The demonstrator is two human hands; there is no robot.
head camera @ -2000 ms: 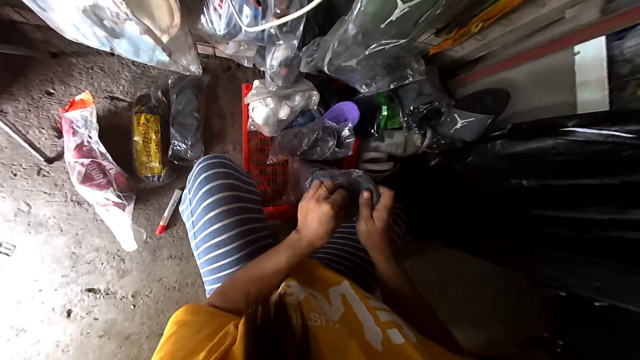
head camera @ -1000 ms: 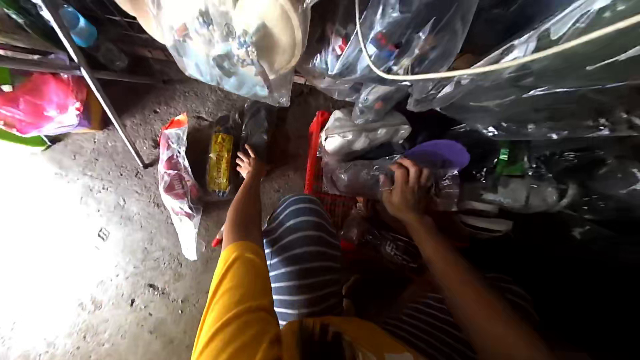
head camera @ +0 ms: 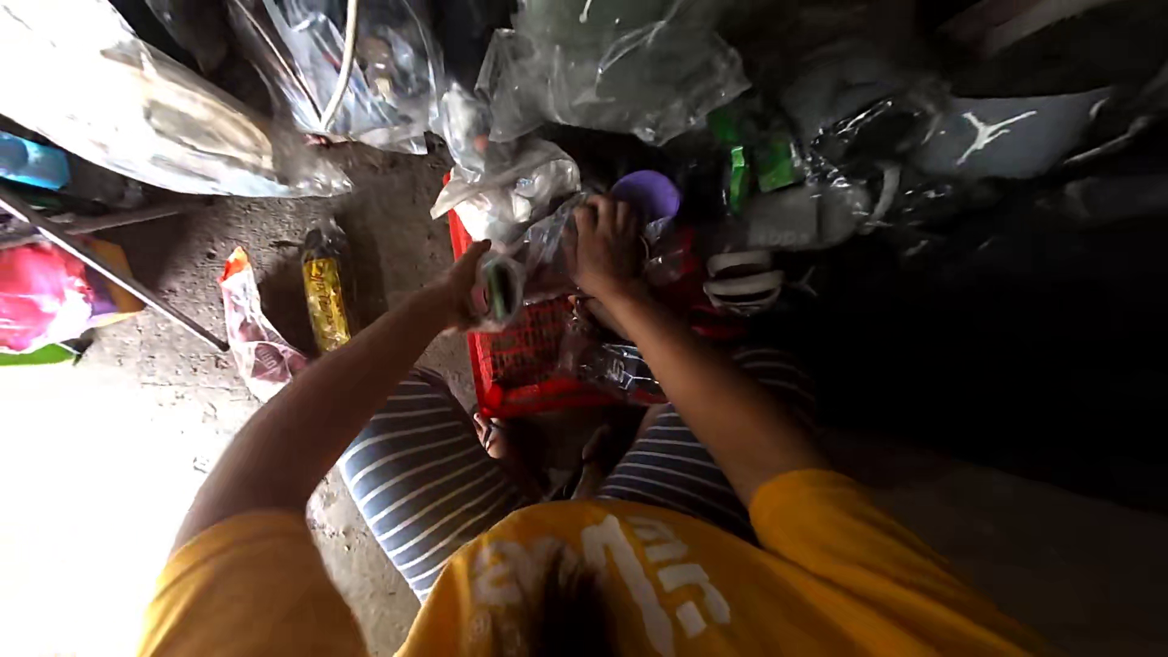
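Observation:
My left hand (head camera: 465,292) grips a plastic-wrapped item (head camera: 499,288), dark green and pinkish at its end, at the left side of a red plastic basket (head camera: 525,351). Over the basket, my right hand (head camera: 607,242) rests on clear plastic packaging; its fingers are bent, and whether they grip it cannot be told. A purple rounded item (head camera: 648,194) lies just beyond that hand. White items in a clear bag (head camera: 516,196) sit at the basket's far left corner. A dark packaged item (head camera: 620,367) lies in its near part.
On the concrete floor at left lie a yellow-labelled package (head camera: 326,297) and a red-and-clear package (head camera: 260,338). A thin metal bar (head camera: 114,269) slants beside them. Clear bags (head camera: 620,68) hang ahead. Pale slide sandals (head camera: 744,281) and a grey Jordan slide (head camera: 1013,132) are at right.
My left hand has moved from the dark package on the floor to the basket's left side and now holds a wrapped item. My right hand stays over the basket's contents.

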